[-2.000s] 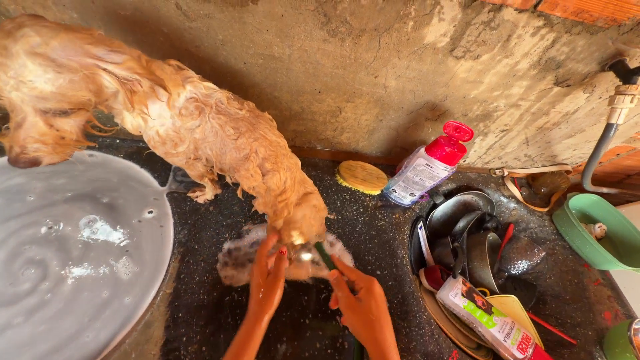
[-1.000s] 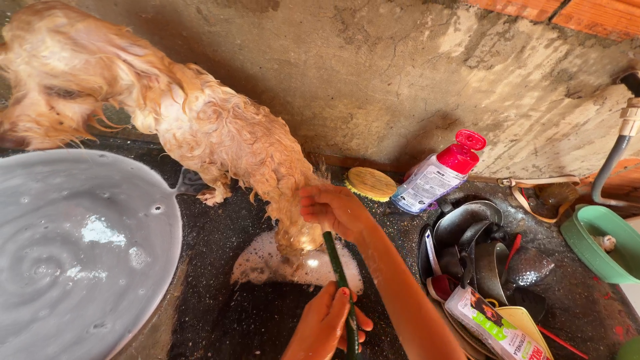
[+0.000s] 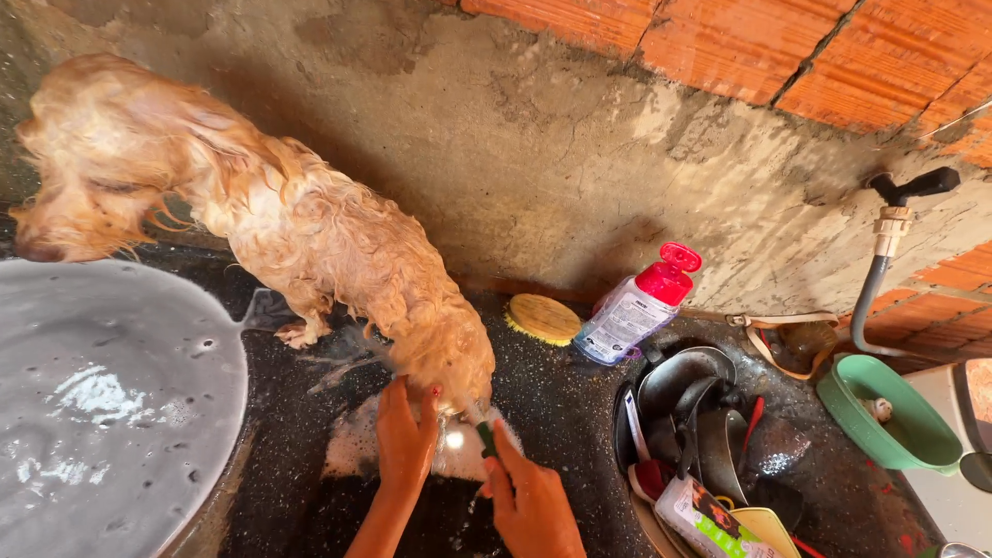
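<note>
A wet, curly-coated tan dog (image 3: 333, 240) stands on the dark speckled counter (image 3: 287, 434), its head over a basin of grey soapy water (image 3: 116, 387) at the left. My left hand (image 3: 407, 434) touches the fur at its rear end, holding no tool. Gripped in my right hand (image 3: 527, 496) is a dark green hose (image 3: 487, 439), its end close to the dog's hindquarters, with water running there. Foam (image 3: 353, 446) lies on the counter beneath the dog's rear.
By the wall are a wooden brush with yellow bristles (image 3: 542, 318) and a bottle with an open red cap (image 3: 632, 310). Pans and utensils (image 3: 717, 457) fill the sink at right. Beyond them are a strap (image 3: 783, 319), a green plastic tub (image 3: 891, 418) and a tap (image 3: 914, 186).
My left hand has gone from the hose to the dog's rear. The hose is now in my right hand, which was at the dog's rear one second ago.
</note>
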